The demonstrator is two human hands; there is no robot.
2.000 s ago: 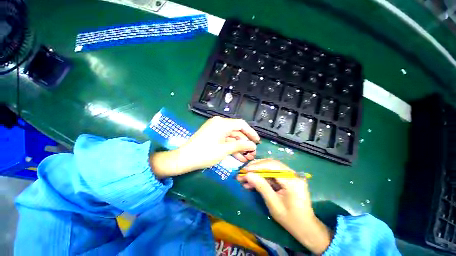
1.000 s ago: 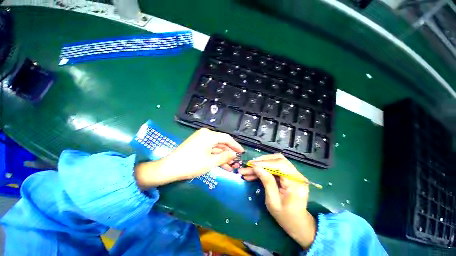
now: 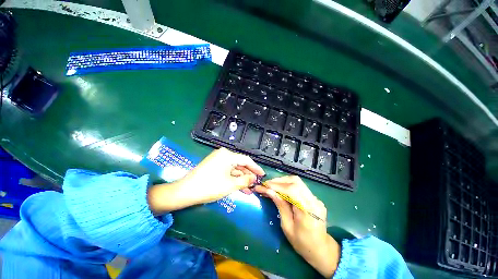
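Note:
My left hand (image 3: 224,173) pinches a small dark component (image 3: 259,179), mostly hidden by the fingers, above the blue sheet (image 3: 254,215). The sheet carries rows of tiny white pads and is partly bare at its right end. My right hand (image 3: 297,210) holds a thin yellow pick tool (image 3: 289,199) like a pen, its tip at the component. Just behind the hands lies a black component tray (image 3: 278,117) with a grid of pockets holding small shiny parts. One front-row pocket looks empty.
A spare blue strip with white rows (image 3: 139,58) lies at the far left. A small dark box (image 3: 34,91) is beside a black fan (image 3: 6,41). A black tray stack (image 3: 431,196) stands at right. White specks lie on the green bench (image 3: 114,106). A metal upright (image 3: 138,14) is at the back.
The camera view has shifted. The yellow tool has turned from nearly level to slanting down to the right, and its tip has come to the component between my fingers.

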